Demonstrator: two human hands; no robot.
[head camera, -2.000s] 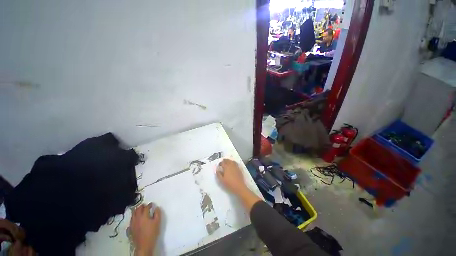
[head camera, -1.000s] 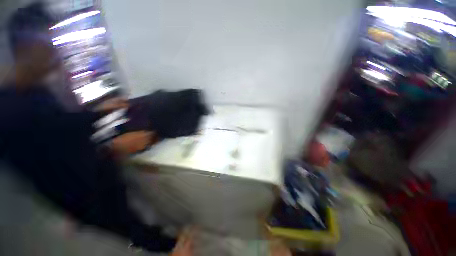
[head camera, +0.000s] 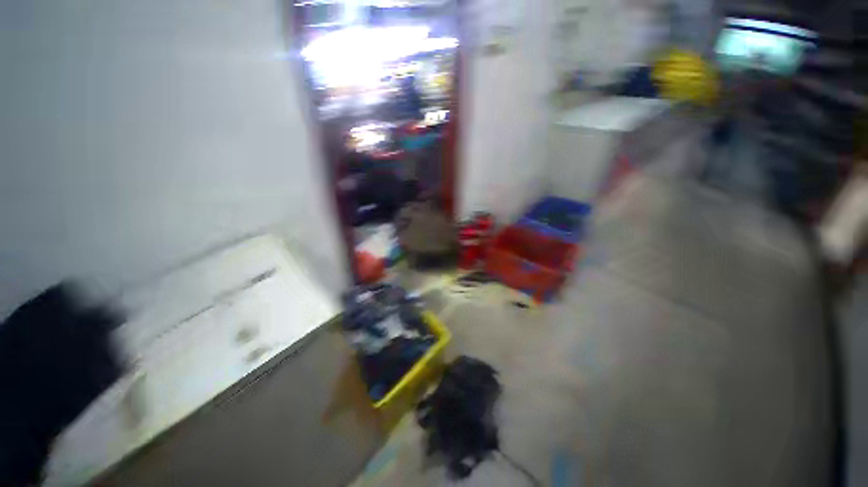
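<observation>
The black garment pieces (head camera: 57, 357) lie in a dark heap on the left end of the white cabinet top (head camera: 205, 338), cut off by the left edge of the picture. Brownish marks show on the cabinet top. Neither my left hand nor my right hand is in the picture. The whole view is blurred.
A yellow crate (head camera: 419, 374) of fabric scraps stands beside the cabinet, with a black plastic bag (head camera: 462, 414) on the floor near it. Red fire extinguishers (head camera: 473, 240), a red crate (head camera: 530, 261) and a blue crate (head camera: 559, 217) stand past the doorway. The corridor floor (head camera: 685, 333) runs right.
The view has swung right towards the corridor. The person in dark clothes at the left is out of the picture. My hands, on the cabinet top two seconds ago, no longer show.
</observation>
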